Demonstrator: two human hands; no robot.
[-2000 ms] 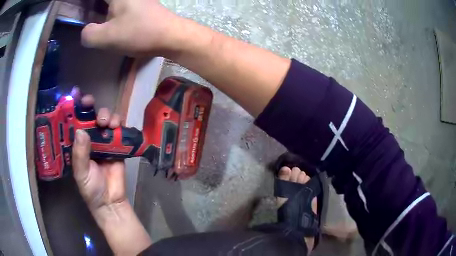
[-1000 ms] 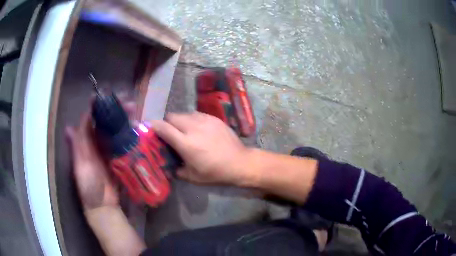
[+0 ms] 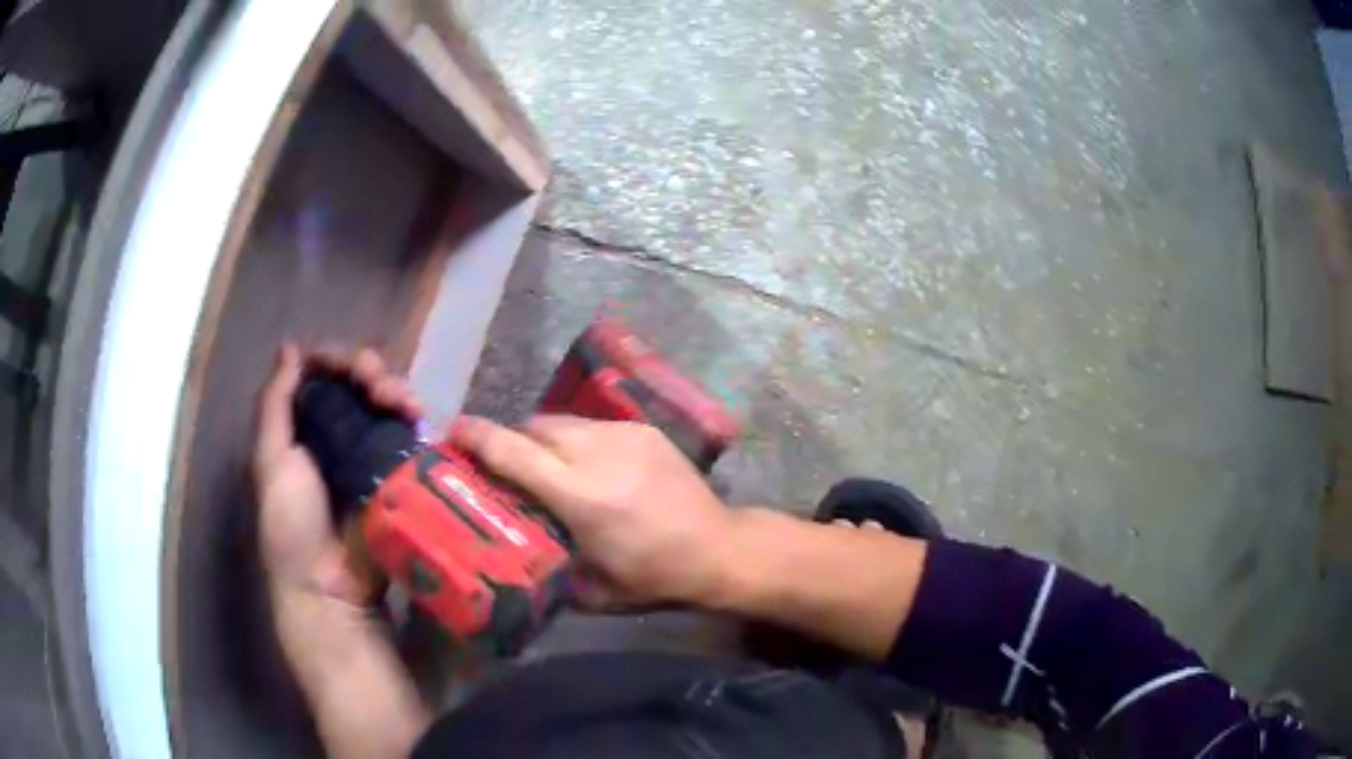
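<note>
A red and black cordless drill (image 3: 467,541) is held over the near edge of the frame, its black chuck pointing up and left. My right hand (image 3: 630,504) is closed around its grip, with the red battery pack (image 3: 630,389) showing beyond the hand. My left hand (image 3: 304,489) has its fingers curled around the black chuck (image 3: 344,433). No bit can be made out; the left fingers cover the chuck's front. The brown open box frame (image 3: 334,223) lies under and left of the hands.
A long white edge strip (image 3: 141,430) runs down the frame's left side. The frame's end rail (image 3: 452,97) crosses its far end. My sandalled foot (image 3: 875,512) is on the concrete floor (image 3: 860,178), below right of the battery. A flat board (image 3: 1297,282) lies at the far right.
My right hand has come down from the frame's far corner and taken the drill's grip. My left hand has moved from the grip to the chuck. The drill has turned, and the visible bit is now hidden.
</note>
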